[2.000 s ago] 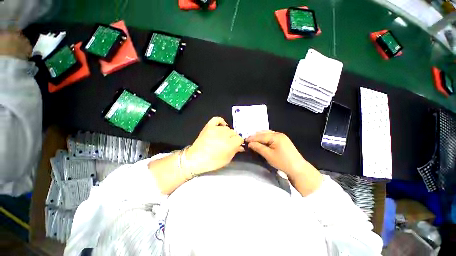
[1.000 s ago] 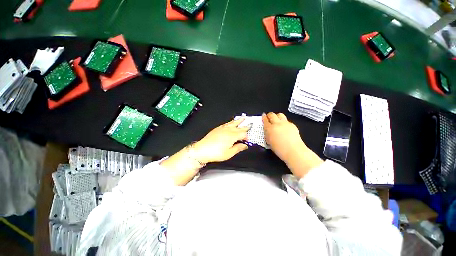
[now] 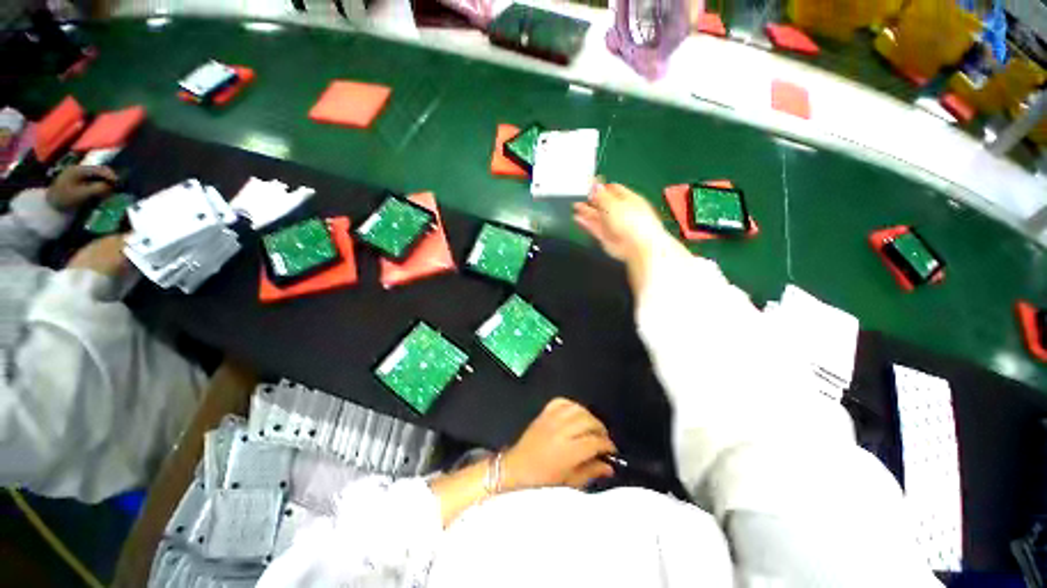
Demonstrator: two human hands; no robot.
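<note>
My right hand (image 3: 620,218) reaches out over the green belt. Its fingertips are at the lower right corner of a white cover plate (image 3: 565,163) and pinch it. The plate partly overlaps a green circuit board (image 3: 524,146) in a black frame on an orange-red pad (image 3: 505,151). My left hand (image 3: 563,446) is low over the near edge of the black mat, with fingers curled. A small dark piece with a pale tip (image 3: 618,461) shows at its fingertips, blurred against the mat.
Several board units (image 3: 423,366) lie on the black mat, left of centre. A plate stack (image 3: 815,333) is partly behind my right sleeve. A long white sheet (image 3: 928,459) is at right. Boxed plates (image 3: 333,425) stand below the bench. Another person's hands (image 3: 98,255) are at left, by white plates (image 3: 181,230).
My right hand has moved from the near mat out over the belt with the white plate. My left hand has let go of the plate and stayed near me. The view has turned left.
</note>
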